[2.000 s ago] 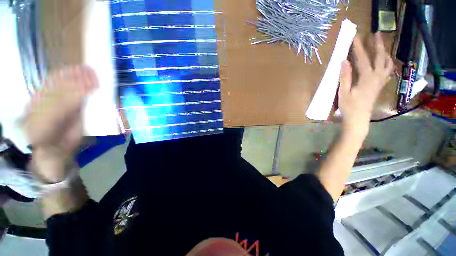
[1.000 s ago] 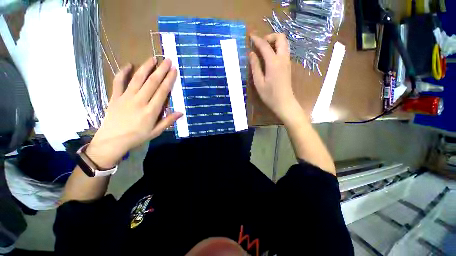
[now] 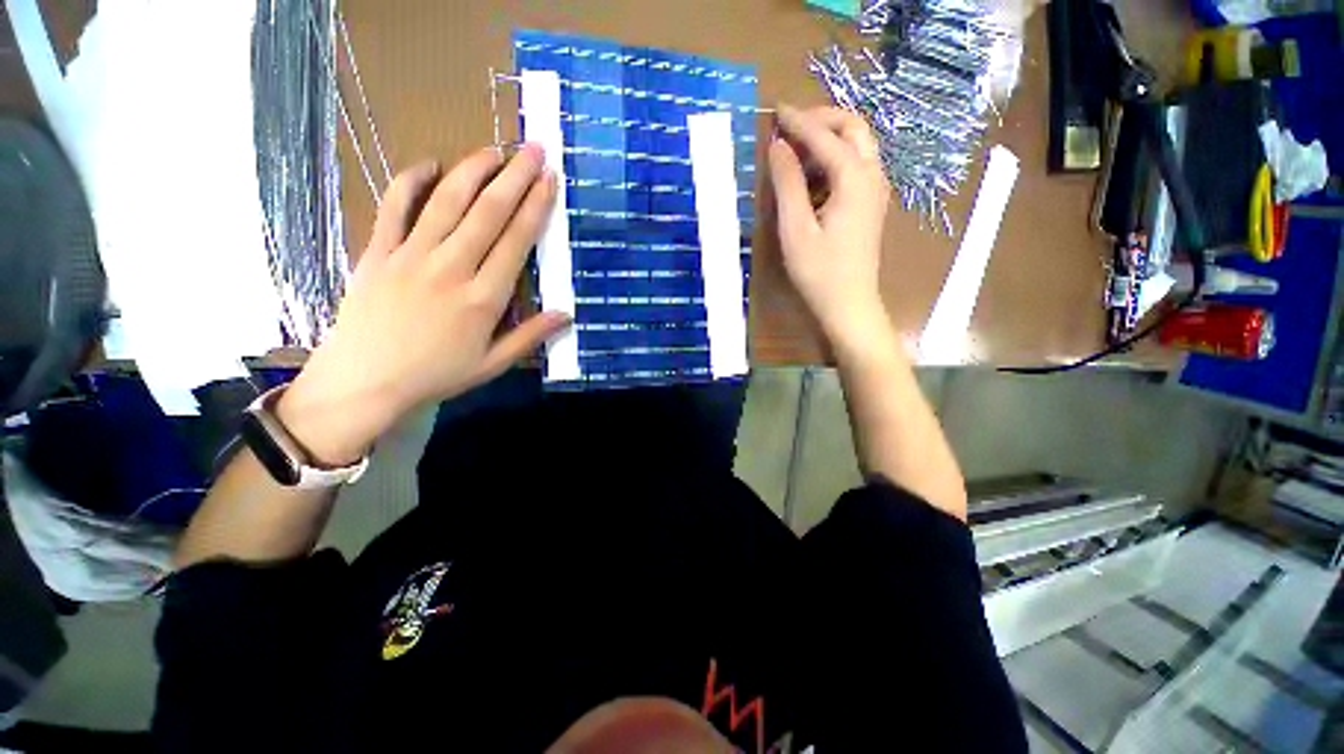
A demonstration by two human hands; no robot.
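Observation:
A blue solar cell string (image 3: pixel 634 221) lies at the table's near edge, with silvery dashed lines across it. A white insulating strip (image 3: pixel 543 111) lies along its left side and another white strip (image 3: pixel 718 251) near its right side. My left hand (image 3: pixel 450 280) lies flat over the left edge, fingertips on the left strip, covering part of it. My right hand (image 3: pixel 833 206) is at the upper right edge, thumb and index finger closed around the end of a thin silver wire (image 3: pixel 764 111). A thin wire frame (image 3: pixel 495 106) sticks out at the upper left.
A heap of short ribbons (image 3: pixel 932 111) and a single white strip (image 3: pixel 973 265) lie to the right. White strips (image 3: pixel 177 177) and a long ribbon bundle (image 3: pixel 298 162) lie left. A black iron holder (image 3: pixel 1079 89), a cable, yellow-handled scissors (image 3: pixel 1262 214) and a red can (image 3: pixel 1220 332) are at far right.
Two white strips now lie on the string, which first showed larger and bare. Both hands have come to its edges. In the last second the right fingertips have closed.

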